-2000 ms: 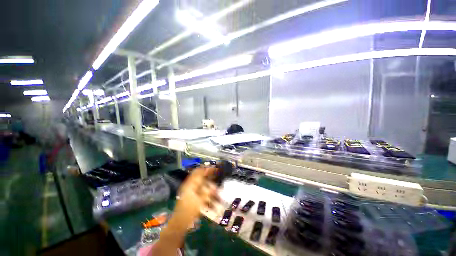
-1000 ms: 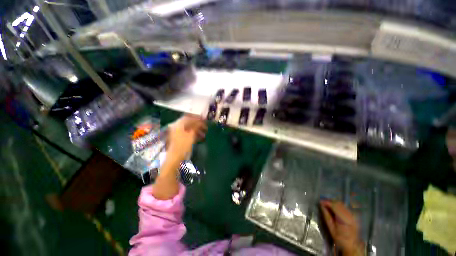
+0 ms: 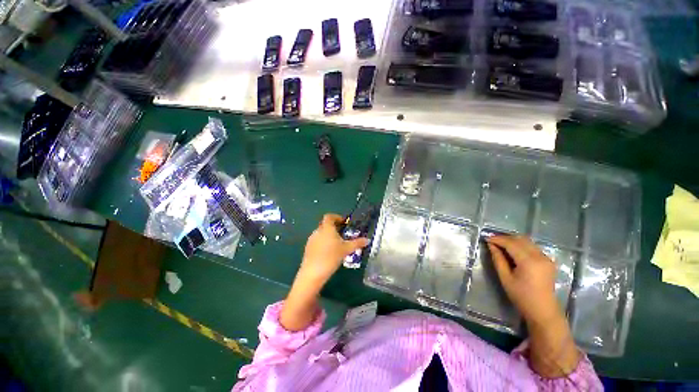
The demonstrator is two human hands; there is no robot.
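My left hand (image 3: 326, 253) has its thumb and fingers around a black keypad phone (image 3: 354, 233) on the green mat, left of the clear blister tray; a thin dark stick (image 3: 368, 181) lies beside it. My right hand (image 3: 527, 277) is over the middle of the blister tray (image 3: 605, 200), its fingertips pinched on a small dark part (image 3: 488, 236) that they mostly hide. Another dark phone (image 3: 327, 158) lies on the mat farther back.
Two rows of black phones (image 3: 332, 92) lie on a white board (image 3: 230, 65) behind. Stacked trays with phones (image 3: 525, 44) stand back right, more trays (image 3: 88, 145) at left. Plastic bags (image 3: 203, 203) with small parts lie left. Yellow sheets (image 3: 680, 241) are at right.
The view has tilted down to the bench. My left hand has come back from near the white board to the phone beside the tray. My right hand stays over the tray.
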